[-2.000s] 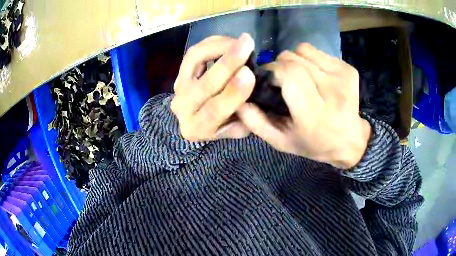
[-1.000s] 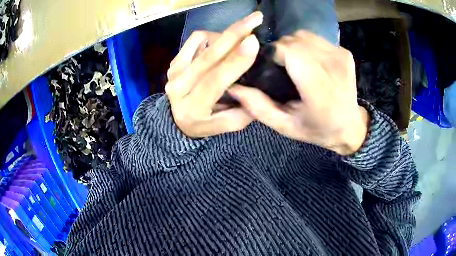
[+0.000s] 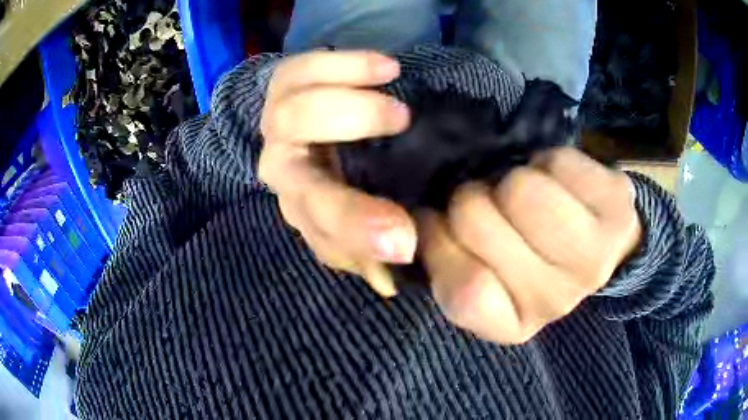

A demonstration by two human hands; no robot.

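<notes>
A bundle of soft black cut pieces [image 3: 459, 135] is held above my lap, between my two hands. It is limp, blurred and has a ragged edge at its upper right. My left hand [image 3: 332, 148] grips its left end, fingers over the top and thumb below. My right hand [image 3: 525, 246] is curled around its lower right side, fingers folded. The palms and the underside of the bundle are hidden.
A blue bin [image 3: 194, 49] stands at the left, beside camouflage cut pieces [image 3: 131, 82]. An open brown carton [image 3: 682, 90] with black pieces is at my right knee. A tan table edge [image 3: 29, 29] shows at the upper left. Blue and purple crates [image 3: 41, 238] are at the lower left.
The view has tilted down, so most of the table has left the picture. My hands have turned and my right hand has moved lower. More of the black bundle shows above my fingers.
</notes>
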